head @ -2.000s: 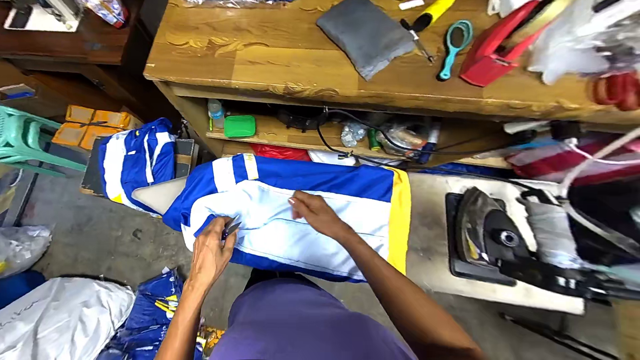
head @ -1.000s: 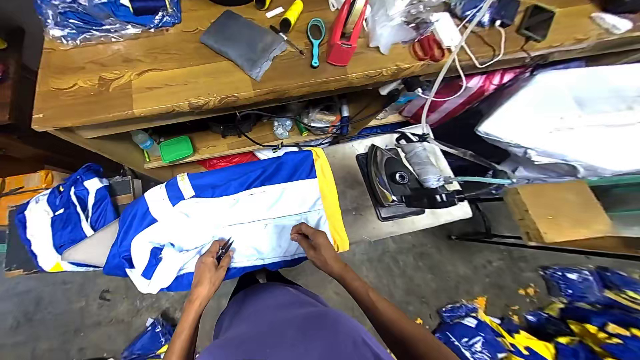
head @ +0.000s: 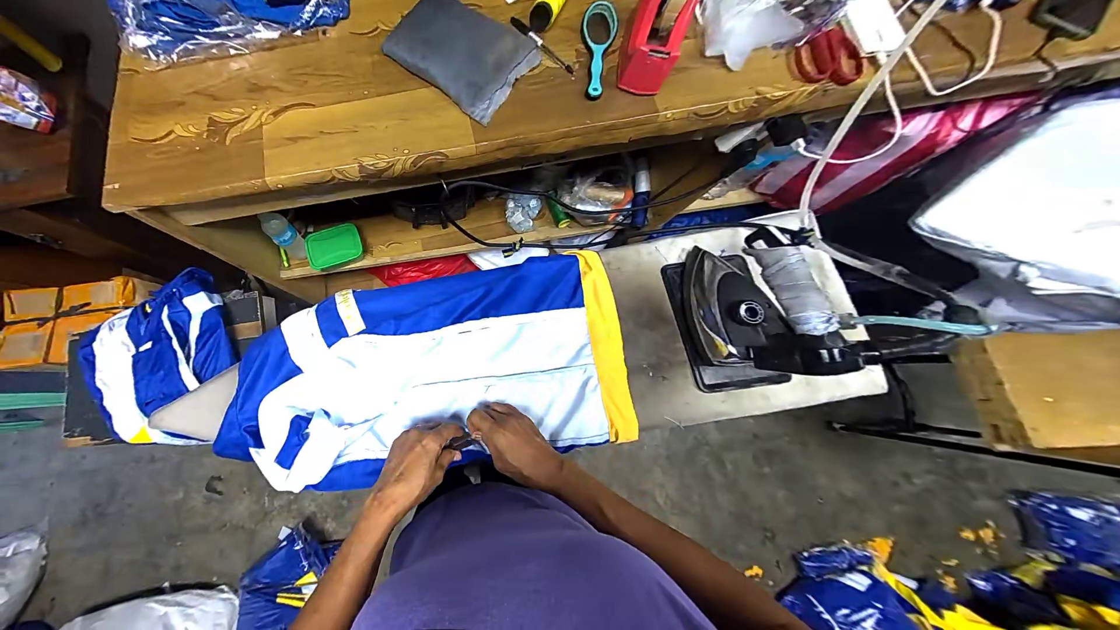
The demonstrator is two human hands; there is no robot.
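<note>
A blue and white garment with a yellow band [head: 490, 350] lies spread over an ironing board [head: 652, 350]. At its near edge my left hand [head: 420, 459] is closed around a small dark tool, possibly thread snips, only partly visible. Right beside it, my right hand [head: 512, 442] pinches the garment's near edge; the fingertips of both hands almost meet. To the right of the garment, an iron [head: 731, 306] rests on a dark plate at the board's end. A second blue and white garment [head: 162, 359] is bunched at the board's left end.
Beyond the board runs a wooden table [head: 332, 122] bearing a grey pouch [head: 459, 57], a turquoise-handled brush [head: 597, 52], a red tape dispenser [head: 652, 44] and red-handled scissors [head: 827, 57]. A shelf below holds a green container [head: 334, 247]. Bagged garments [head: 866, 595] lie on the floor.
My hands, apart on the garment in both earlier frames, have come together at its near edge. The small dark tool stays in my left hand. The view has turned between frames.
</note>
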